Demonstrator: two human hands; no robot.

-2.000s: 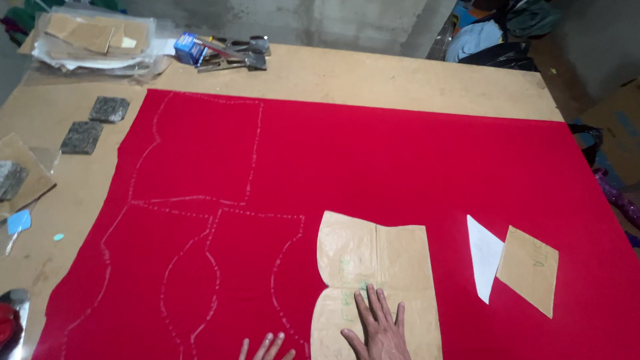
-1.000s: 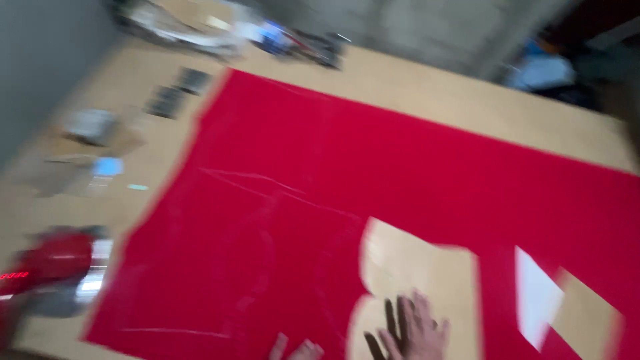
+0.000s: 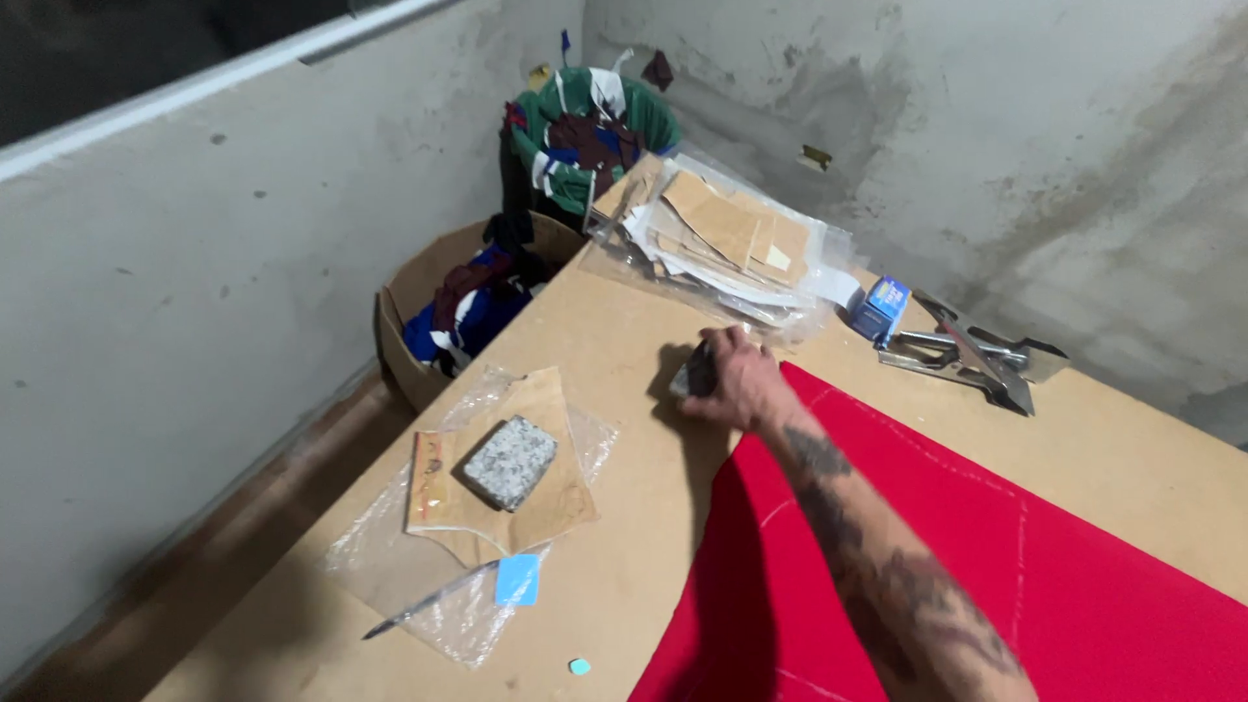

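My right hand (image 3: 736, 380) grips a dark speckled stone block (image 3: 694, 375) on the table, just left of the corner of the red cloth (image 3: 907, 546). Its fingers lie along the far side and the thumb is nearer me; part of the block is hidden. The tattooed forearm crosses the cloth, which bears pale dashed and solid lines. My left hand is out of view. A lighter speckled stone block (image 3: 510, 462) rests on a brown paper pattern piece (image 3: 556, 507) over clear plastic (image 3: 380, 546). A blue square (image 3: 517, 580) and a dark, slender pointed tool (image 3: 429, 600) lie beside it.
Paper pattern pieces in plastic (image 3: 741, 234), a small blue box (image 3: 880, 308) and metal clamp-like tools (image 3: 975, 356) line the far edge. Beyond the table's left edge (image 3: 439, 395) stand a cardboard box of fabric scraps (image 3: 400, 331) and a green-lined bin (image 3: 648, 112), near the walls.
The view has swung far left. My right hand has left the large paper pattern and now grips a stone block near the cloth's corner. My left hand has gone out of view.
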